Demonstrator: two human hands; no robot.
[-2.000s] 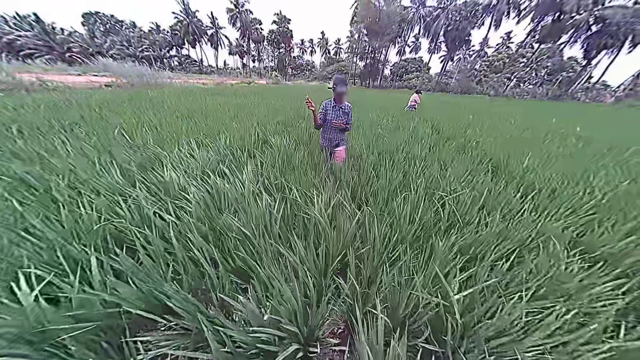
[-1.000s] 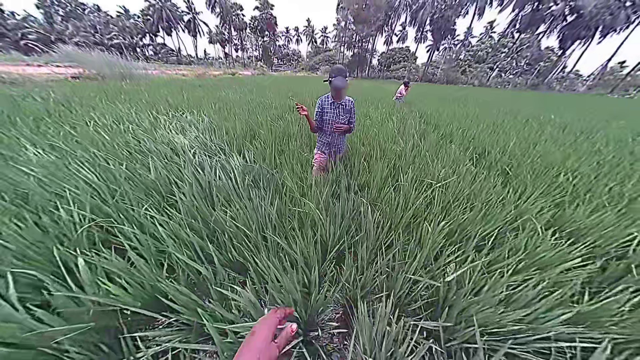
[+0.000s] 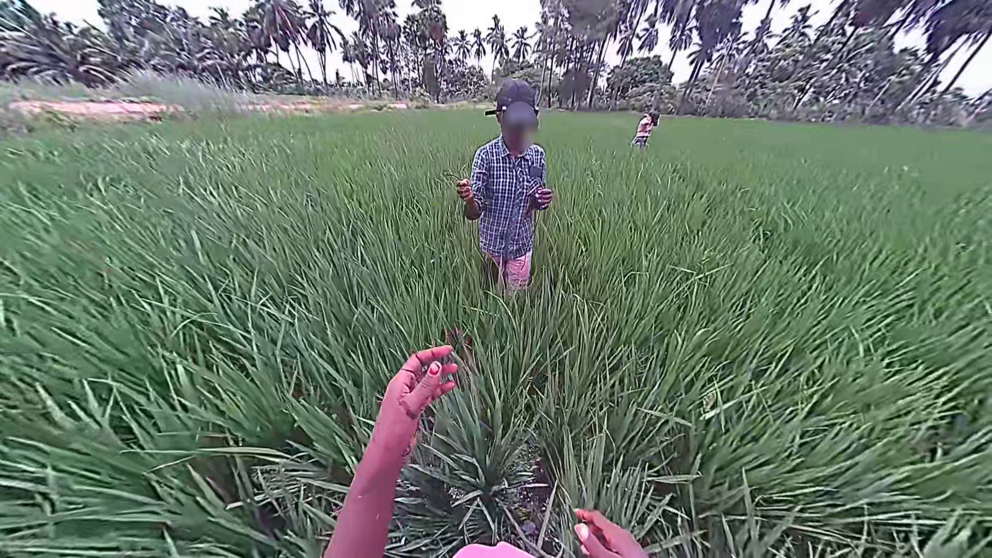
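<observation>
My left hand point(image 3: 421, 385) reaches forward over the grass-like crop, its fingers bent and spread beside the leaf tips, with nothing visible in it. Low in the view, right of centre, my right hand point(image 3: 607, 535) shows only in part, close to the long green blades point(image 3: 593, 465); whether it holds any cannot be told. Between the hands, a dark gap of wet-looking ground point(image 3: 535, 488) shows among the clumps. A bit of pink cloth point(image 3: 494, 550) lies at the bottom edge.
A person in a checked shirt and cap point(image 3: 508, 194) stands in the crop ahead, both hands raised. Farther off at the right is another person point(image 3: 643, 130). Dense leaves point(image 3: 232, 310) surround me; a strip of bare reddish ground point(image 3: 93, 108) and palm trees point(image 3: 322, 35) lie behind.
My left hand, out of view two seconds ago, has come in and reached farther forward. My right hand has appeared at the bottom. The person in the checked shirt is nearer.
</observation>
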